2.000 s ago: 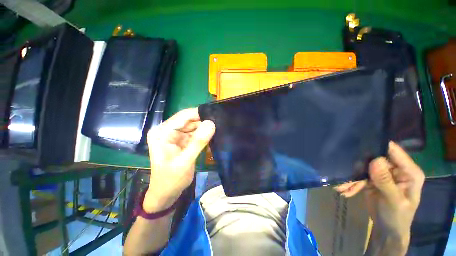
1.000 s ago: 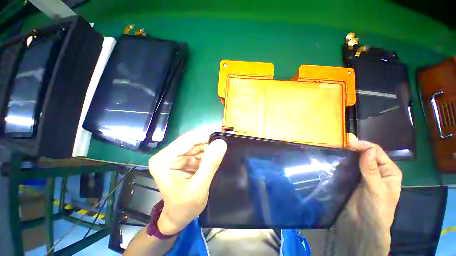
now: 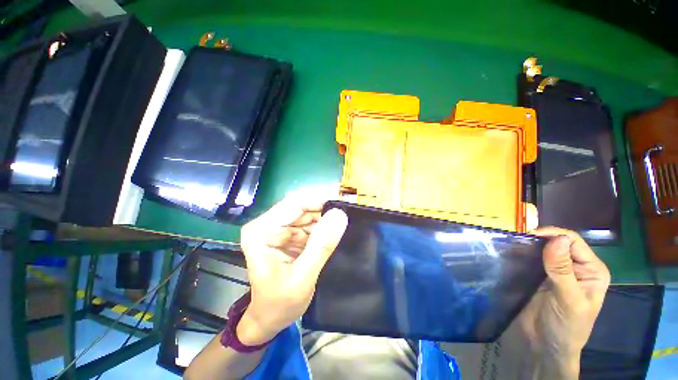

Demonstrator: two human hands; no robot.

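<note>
A glossy black screen panel (image 3: pixel 438 278) is held between my two bare hands at the front edge of the bench. It is tilted and reflects blue clothing and lights. My left hand (image 3: pixel 290 256) grips its left edge near the upper corner, thumb on the glass. My right hand (image 3: pixel 569 286) grips its upper right corner, with the thumb on top and other fingers partly hidden behind. The orange assembly jig (image 3: pixel 438 171) lies flat just beyond the panel, with its shallow recess showing. The panel hides the jig's near edge.
Stacked black panels (image 3: pixel 204 133) with gold tabs lie left of the jig, beside a white strip (image 3: pixel 155 126). A thick black foam block (image 3: pixel 111 133) bears a panel at far left. Black panels (image 3: pixel 576 171) with gold tabs lie right, then a brown box with a metal handle (image 3: pixel 658 182).
The panel has come down and towards me from over the jig, tilting differently and uncovering the recess. Both hands still hold it. Over the last second it has barely moved.
</note>
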